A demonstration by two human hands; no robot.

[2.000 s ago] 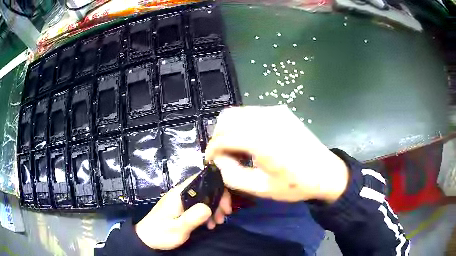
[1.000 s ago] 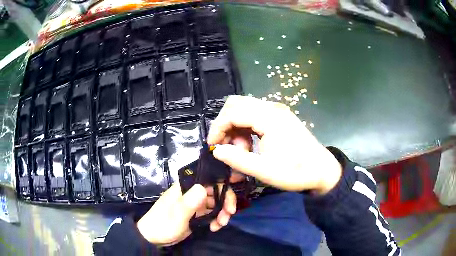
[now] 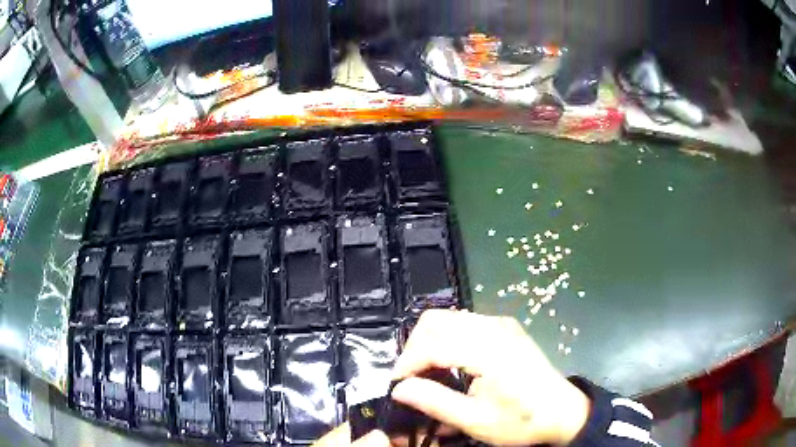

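Observation:
A black plastic housing [image 3: 371, 414] is held low at the bottom edge of the picture. My left hand [image 3: 353, 438] grips it from below and is mostly cut off by the edge. My right hand [image 3: 489, 375] is over the housing's right end, thumb and index finger close to it; whether they pinch a small piece is hidden. The large black tray [image 3: 335, 271] lies on the green mat to the left, with housings in many pockets and shiny bare pockets in the near row. Small pale pieces [image 3: 543, 262] lie scattered right of the tray.
A monitor [image 3: 201, 19], a dark upright object [image 3: 303, 44], cables and a wrinkled clear film [image 3: 61, 288] line the back and left. Orange-and-black parts show at the far left edge. A red stool [image 3: 742, 397] stands beyond the mat's right front edge.
The view has tilted up, so tray, pieces and hands sit lower and the bench's back edge shows. The left hand is now mostly cut off. The right hand stays at the housing.

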